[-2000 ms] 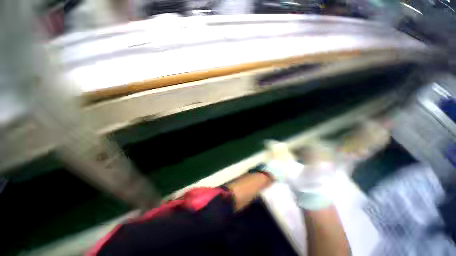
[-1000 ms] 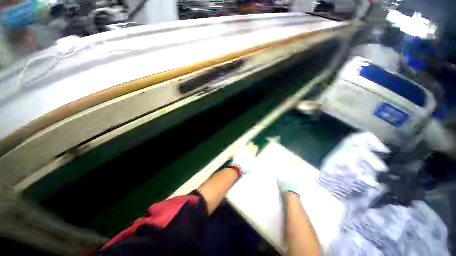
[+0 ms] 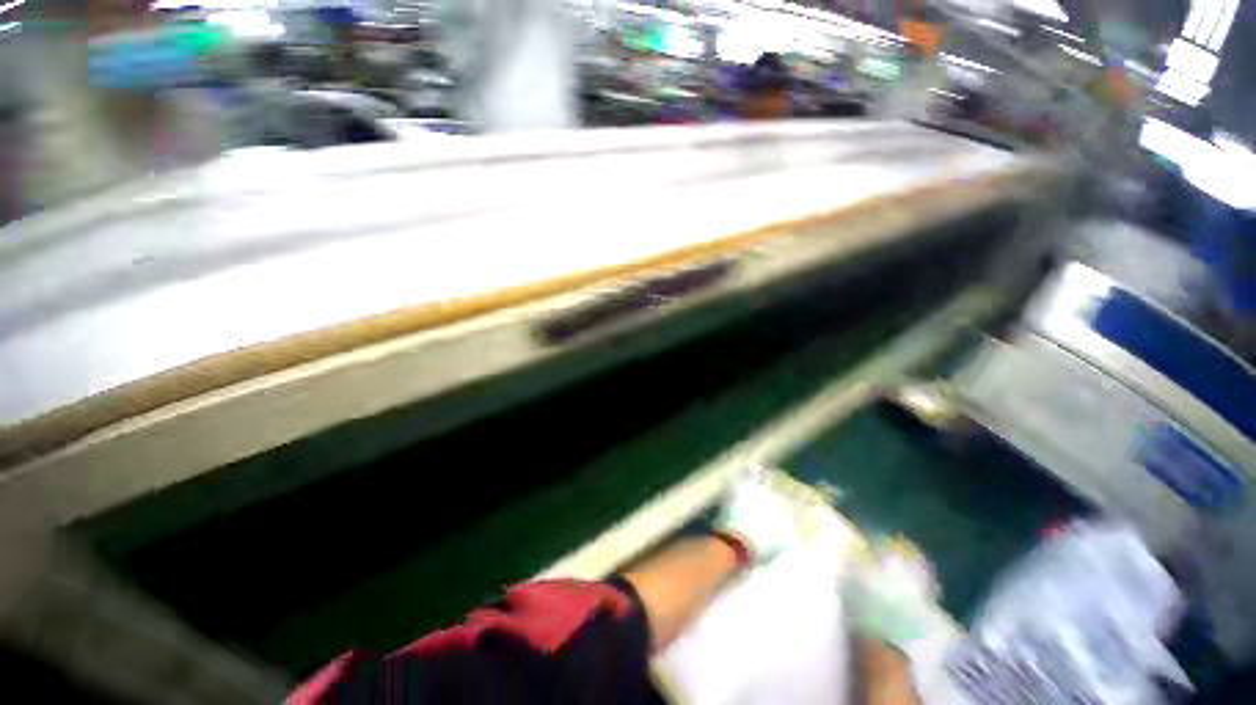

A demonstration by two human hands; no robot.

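The white work board (image 3: 771,634) lies at the lower centre, in front of me. My left hand (image 3: 771,512), in a white glove, is at the board's far left corner, beside the conveyor's edge. My right hand (image 3: 888,592), in a white and pale green glove, is over the board's right side. Both hands are blurred. A pale, yellowish patch shows between and beyond them, and I cannot tell if it is a held piece or the glove fingers.
The dark green conveyor channel (image 3: 551,475) runs diagonally on the left, below a raised white shelf (image 3: 455,248). Printed white pieces (image 3: 1081,620) are piled right of the board. A white case with a blue top (image 3: 1116,379) stands at the far right. A small round object (image 3: 926,402) lies beyond the board.
The view has shifted, so the bench things sit lower and further right. My right hand has moved forward over the board, closer to my left hand.
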